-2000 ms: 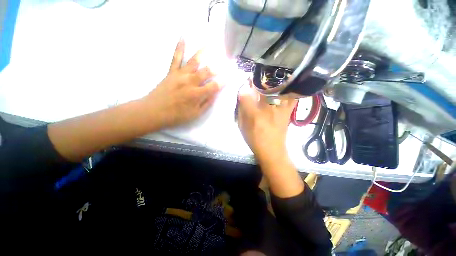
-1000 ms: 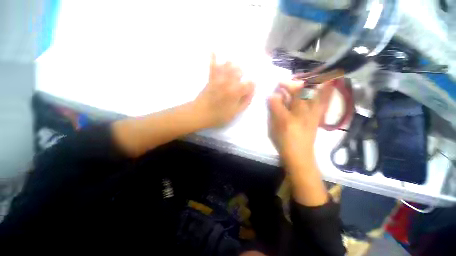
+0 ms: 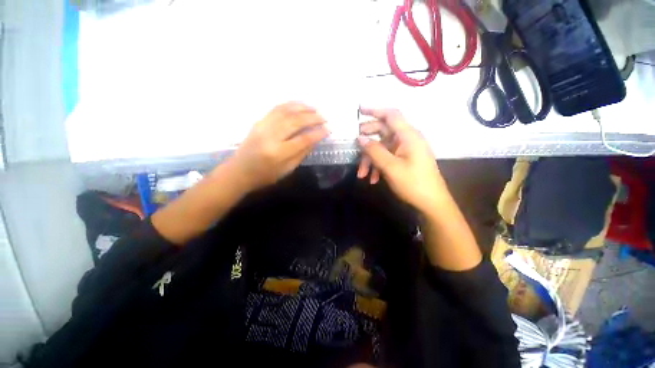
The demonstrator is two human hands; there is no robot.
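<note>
My left hand (image 3: 284, 140) is over the front edge of the white table (image 3: 201, 79), fingers bent together and pointing right. My right hand (image 3: 402, 154) is a short gap to its right, with thumb and fingers curled towards the left. A thin dark line shows at the right fingertips; I cannot tell what it is. Any white fabric between or under the hands blends into the overexposed table, so I cannot tell whether either hand grips a piece. Red-handled scissors (image 3: 434, 47) lie beyond my right hand.
Black-handled scissors (image 3: 494, 86) and a smartphone (image 3: 567, 57) with a white cable lie at the right of the table. Below right are a cardboard box (image 3: 567, 277) with dark cloth (image 3: 564, 201) on top and a bundle of white strips (image 3: 549, 334).
The view has tilted down and the sewing machine has left it. Both hands have come away from the needle area to the table's front edge. The scissors and phone now show higher up.
</note>
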